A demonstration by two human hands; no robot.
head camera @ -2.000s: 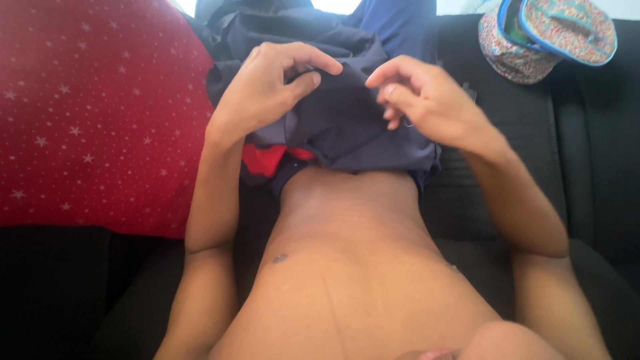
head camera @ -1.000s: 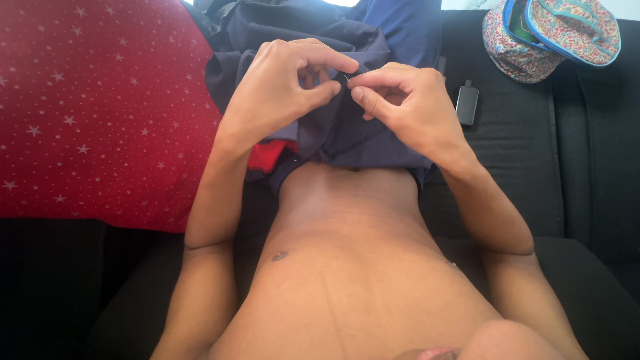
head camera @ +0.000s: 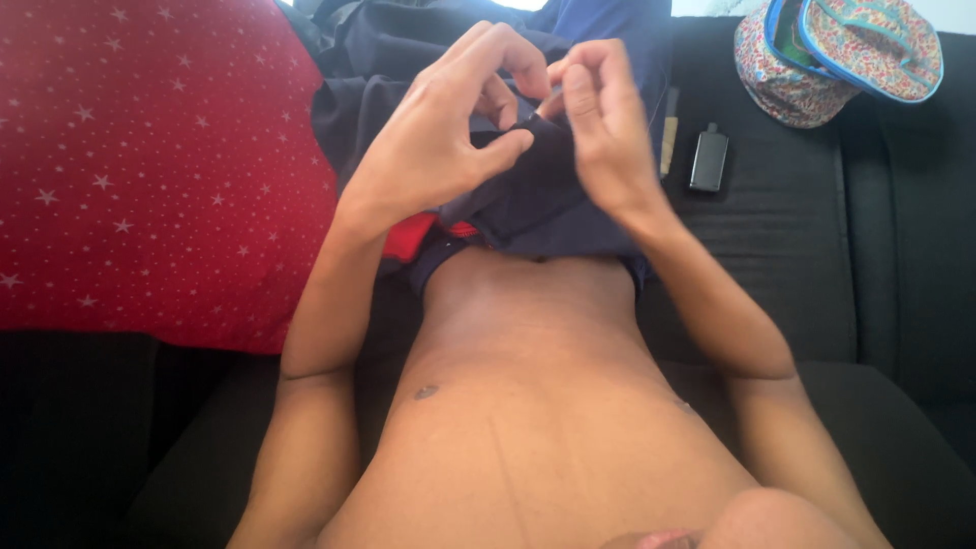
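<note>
Dark navy cloth (head camera: pixel 534 206) lies bunched over my lap. Above it, my left hand (head camera: pixel 518 114) is raised with the thumb apart from the curled fingers, and nothing is plainly held. My right hand (head camera: pixel 568 95) is close beside it, thumb against bent fingers, blurred; whether something thin is pinched there I cannot tell. A small dark tip shows between the two hands, too small to name. A thin pale line, perhaps thread, runs near the right hand's outer edge. Red fabric (head camera: pixel 410 236) with a red zip-like edge shows under the navy cloth.
A red cushion or cloth with pale stars (head camera: pixel 152 168) fills the left. On the black sofa (head camera: pixel 770 267), right of the lap, lie a small black device or bottle (head camera: pixel 709 158) and a beige strip (head camera: pixel 668 146). A flower-patterned fabric case (head camera: pixel 793 76), lid raised, stands at upper right.
My hands came together from slightly apart, fingertips meeting one second ago. Since then the left thumb has parted from the right fingers. The black item, hidden at first, has come into sight.
</note>
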